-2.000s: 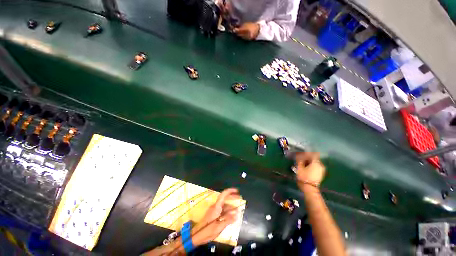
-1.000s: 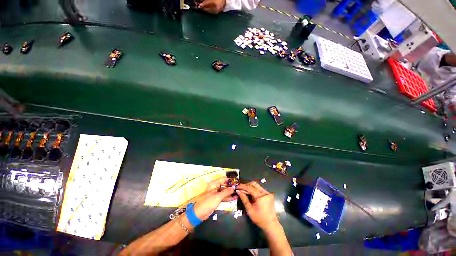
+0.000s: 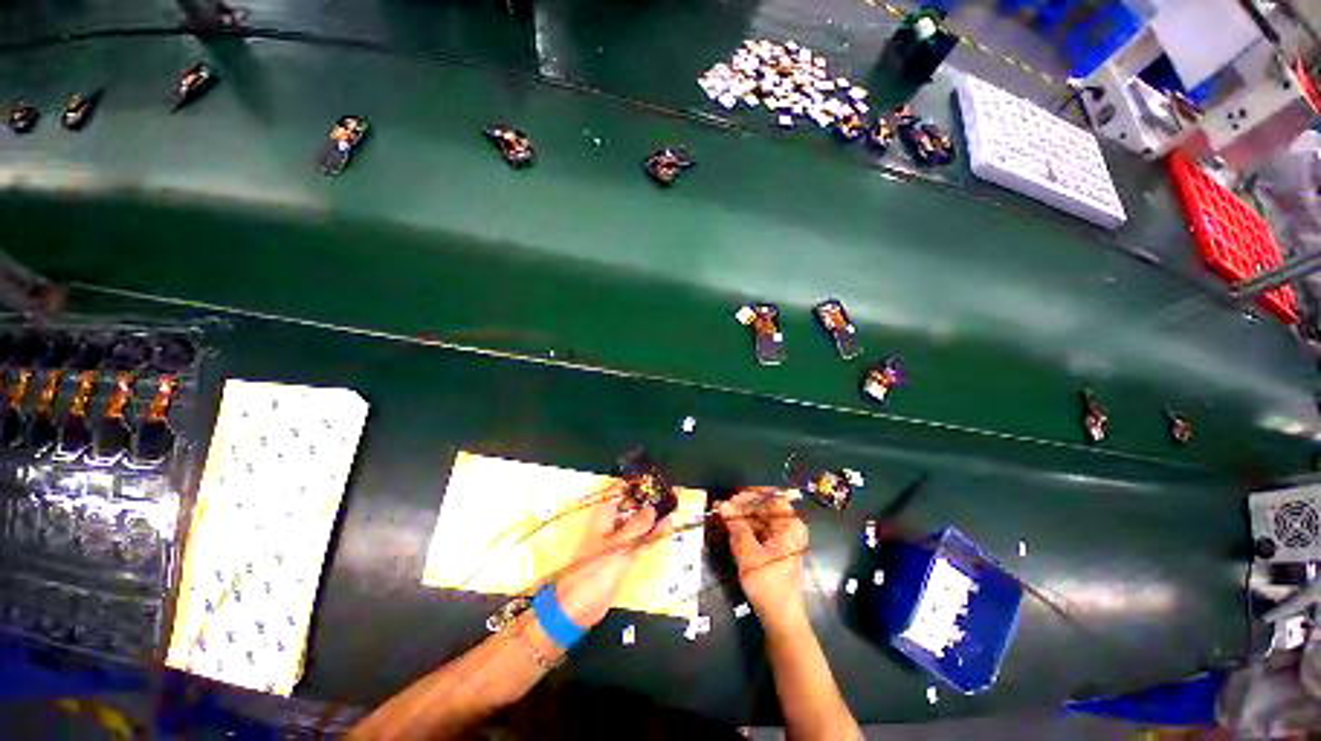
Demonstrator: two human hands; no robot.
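My left hand (image 3: 606,557), with a blue band on the wrist, holds a small black electronic module (image 3: 642,485) over the pale yellow work sheet (image 3: 507,543). My right hand (image 3: 764,539) is just right of the sheet, its fingers bunched together. A small white bit shows near its fingertips, but whether they grip it or a thin tool is too small to tell. Another module (image 3: 830,488) lies on the bench beyond my right hand. Loose white pads (image 3: 698,627) lie around the sheet.
A blue bin (image 3: 990,637) with white pieces stands right of my hands. A dotted white sheet (image 3: 275,528) and a clear blister tray (image 3: 87,536) lie left. Modules (image 3: 766,336) sit along the belt (image 3: 580,261). White pile (image 3: 782,83), white grid tray (image 3: 1040,152) and red tray (image 3: 1231,236) are beyond.
My right hand came back from the belt, met the module at my left hand, and has now moved apart to the right. My left hand now holds the module. The view has shifted.
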